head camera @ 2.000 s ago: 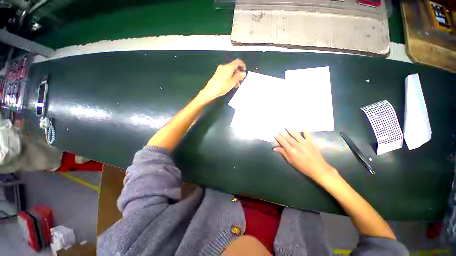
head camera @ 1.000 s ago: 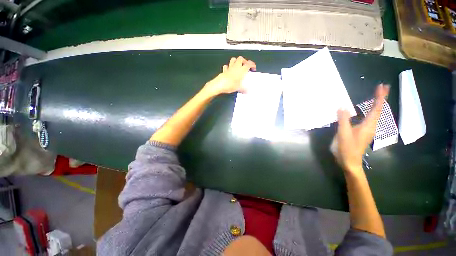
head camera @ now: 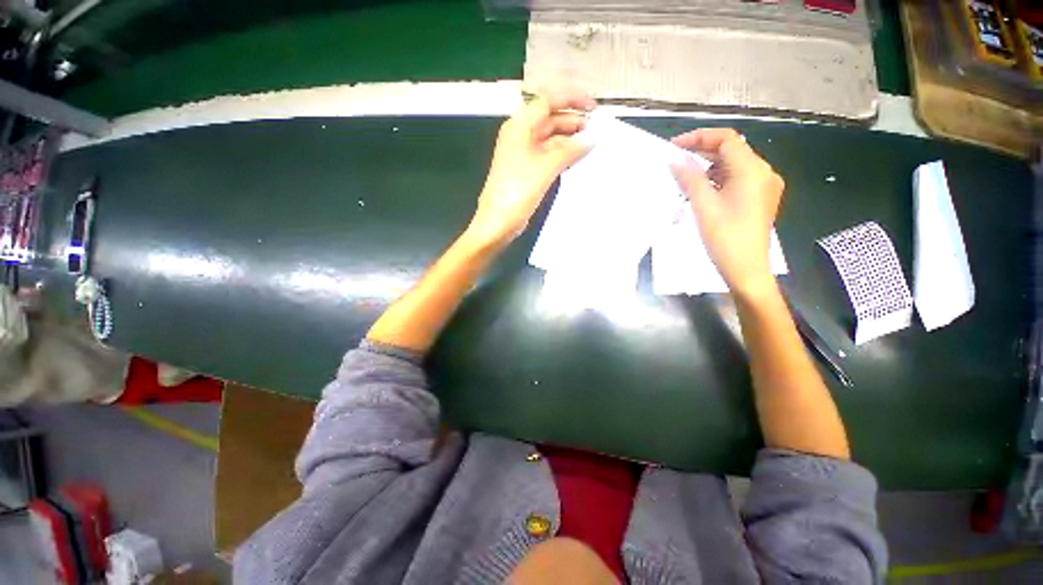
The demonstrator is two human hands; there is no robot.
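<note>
Bright white sheets [head camera: 612, 211] overlap on the dark green bench in front of me. My left hand [head camera: 538, 160] grips the upper left corner of a white sheet between thumb and fingers. My right hand [head camera: 732, 194] is at the upper right corner of the same sheet, fingertips closed on it. The sheet looks lifted at its far edge. Another white sheet [head camera: 684, 265] lies partly under my right hand. Glare hides any print on the sheets.
A dark pointed tool [head camera: 821, 341], a curled grid-printed label sheet [head camera: 872, 274] and a folded white paper [head camera: 942, 246] lie at right. A grey-beige board [head camera: 700, 57] and a brown board [head camera: 972, 109] stand beyond the bench. A dark device [head camera: 80, 232] and beaded strap [head camera: 101, 311] lie at left.
My right hand has moved from near the grid sheet leftward to the sheets and taken hold of one. My left hand has risen slightly with its corner. The sheets have shifted.
</note>
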